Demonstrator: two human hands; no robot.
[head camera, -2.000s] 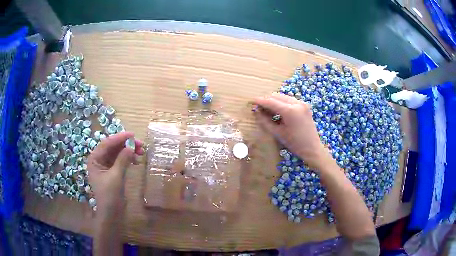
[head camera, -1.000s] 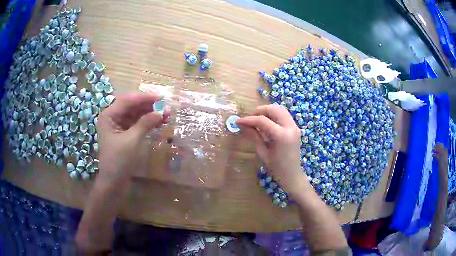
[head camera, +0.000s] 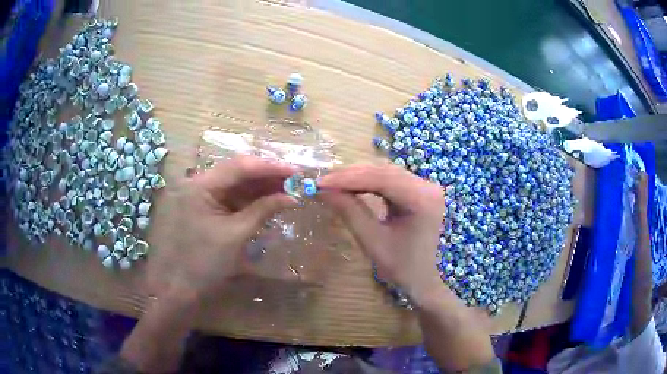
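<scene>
My left hand grips a pale hollow cap between thumb and fingertips, above the work pad. My right hand pinches a blue-and-white ball piece right beside the cap. Whether the two touch is hard to tell. The pad's shiny clear film shows below and behind the hands, partly covered by them. The white disc is not visible. A small group of pieces with white and blue parts lies above the pad.
A heap of pale caps lies at left, a large heap of ball pieces at right. White moulded parts and a dark flat object lie near the right edge. Another person's arm shows at far right.
My left hand has moved right with the cap. My right hand has moved from the white disc to the left, bringing the ball piece beside the cap. The view has also shifted.
</scene>
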